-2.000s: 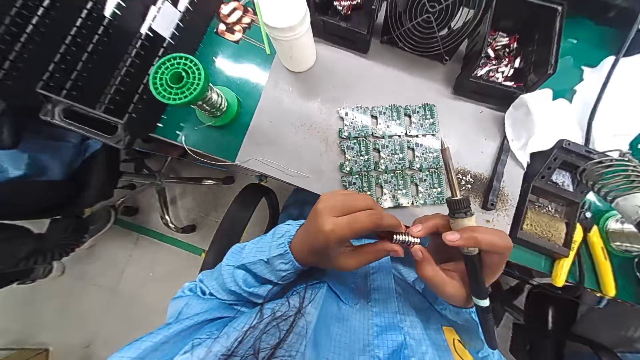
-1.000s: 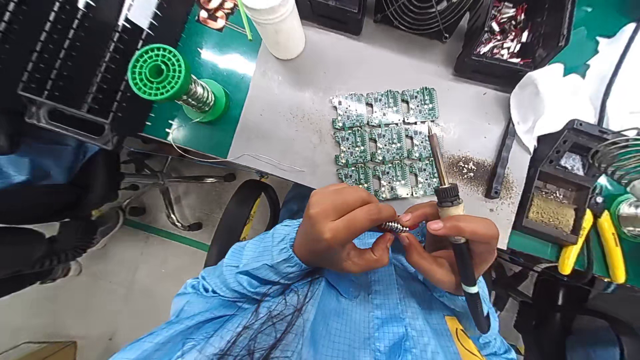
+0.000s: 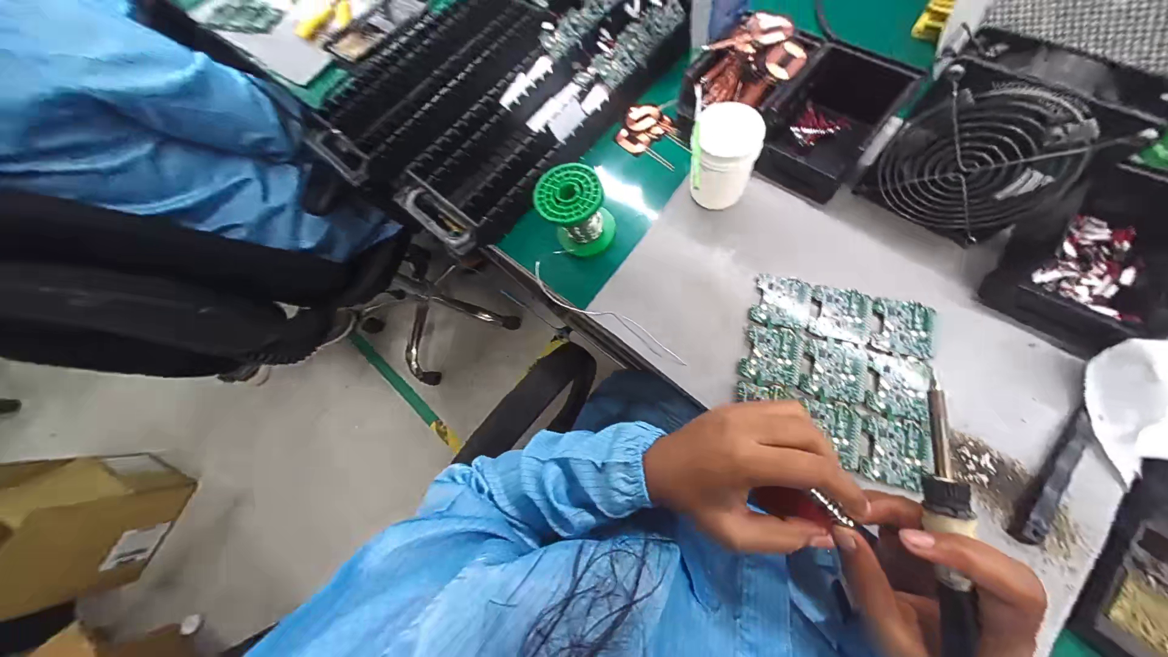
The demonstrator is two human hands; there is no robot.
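Observation:
My left hand [image 3: 757,474] pinches one side of a small row of shiny metal-ended parts [image 3: 832,507] with some red on it; what exactly they are cannot be told. Fingertips of my right hand [image 3: 949,575] touch the row's other end. That same hand holds a soldering iron [image 3: 949,511], its metal tip pointing up beside the panel of green circuit boards [image 3: 835,356]. The panel lies flat on the grey work surface [image 3: 712,265], just beyond my hands, which hide its lower edge.
A spool of solder wire [image 3: 584,228] stands left of a white bottle [image 3: 727,155]. Behind are a black fan [image 3: 985,164] and a black bin of small red-and-white parts [image 3: 1090,265]. Dark debris [image 3: 990,470] lies right of the boards. A person in blue [image 3: 137,137] sits at far left.
The view has swung to the left, bringing the seated person and a cardboard box into sight. Both hands still hold the small row, and the iron stays in my right hand.

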